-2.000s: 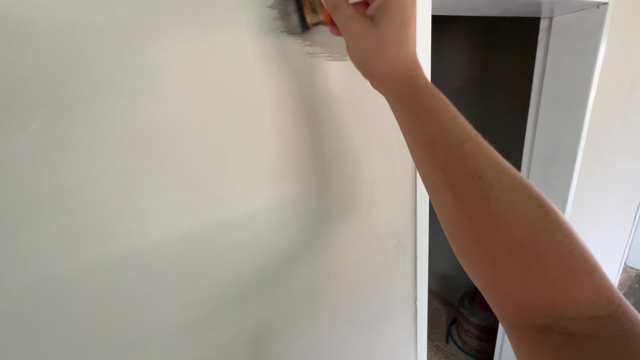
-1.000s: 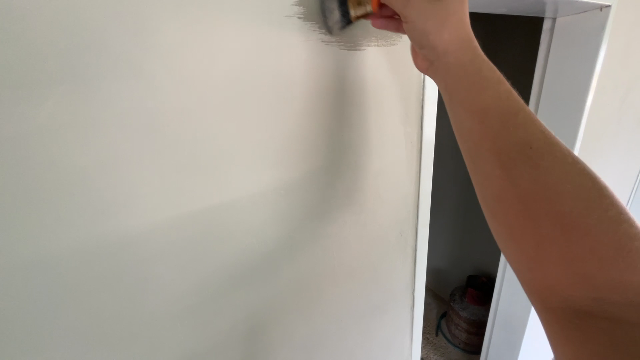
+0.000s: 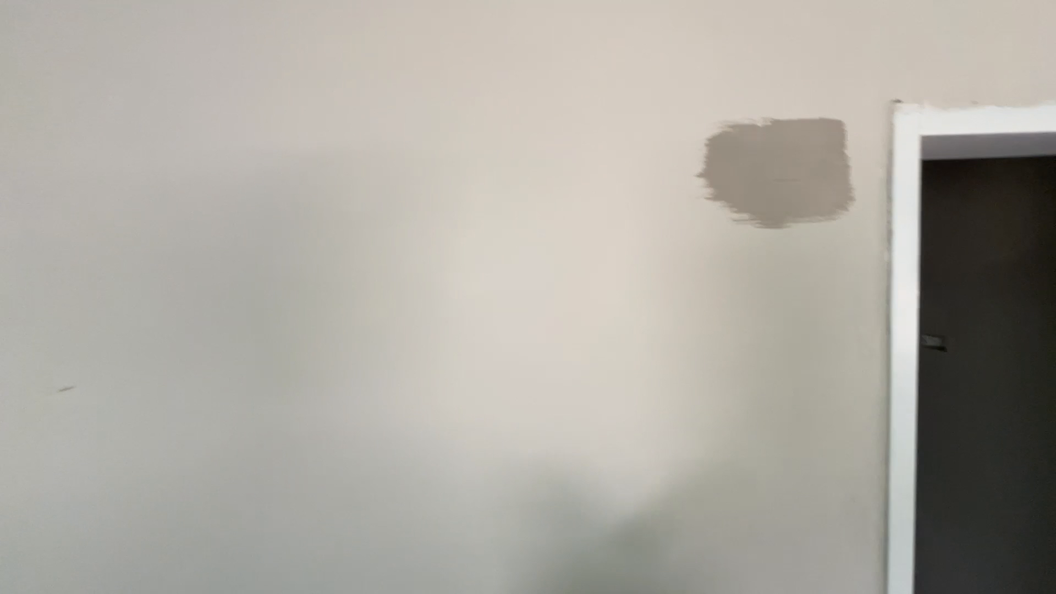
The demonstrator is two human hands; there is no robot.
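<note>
Neither my left hand nor my right hand shows in the head view at this moment, and no brush is in view. On the pale beige wall [image 3: 528, 313] is a patch of darker taupe paint [image 3: 777, 172], high on the right, with ragged brush-stroke edges on its left and bottom sides. The patch lies a little left of the white door frame [image 3: 905, 330]. Soft shadows fall across the lower middle and the left of the wall.
Beyond the white frame is a dark opening [image 3: 990, 462] at the right edge. A small light fitting or plate [image 3: 935, 342] shows inside it. A short dark mark [image 3: 66, 388] is on the wall at the far left.
My hand and the brush it held at the wall have left the view. The whole paint patch now shows. The view has shifted upward.
</note>
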